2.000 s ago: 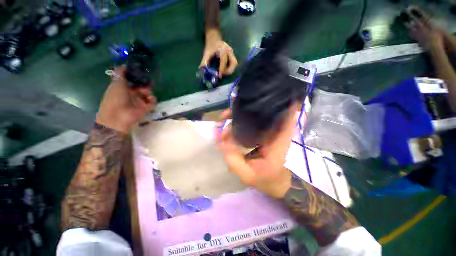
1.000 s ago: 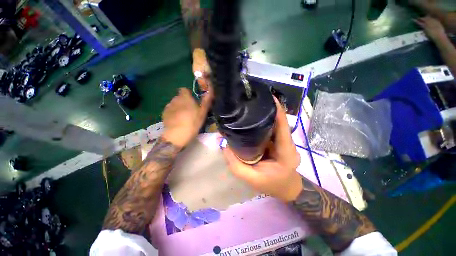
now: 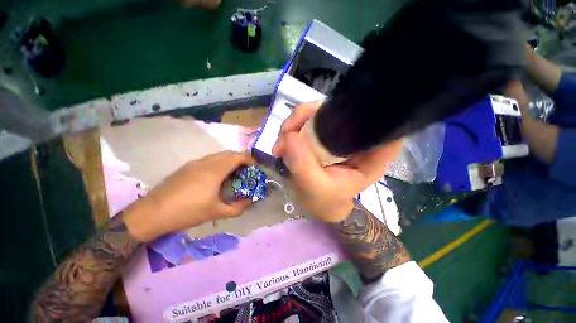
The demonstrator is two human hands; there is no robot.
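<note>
My left hand (image 3: 192,192) holds a small round circuit board assembly (image 3: 249,183) over the mat, its blue-black face with shiny bits turned up. A thin pale wire with a ring end hangs from its right side. My right hand (image 3: 328,170) is closed around the lower grip of the black electric screwdriver (image 3: 410,76), which fills the upper right and is blurred. The screwdriver's tip is hidden. The white and blue screw feeder (image 3: 278,104) stands just behind my right hand. The pink mat (image 3: 246,265) lies below both hands.
Round units (image 3: 246,28) stand on the green belt (image 3: 151,50) beyond the pale edge rail (image 3: 183,94). At right are a clear plastic bag (image 3: 414,154), partly hidden by the screwdriver, and a second blue and white feeder (image 3: 470,148). A person's arm (image 3: 537,135) is at far right.
My left hand has come back from the belt side to over the mat and now holds a round assembly. The screwdriver now leans to the upper right. The view has shifted.
</note>
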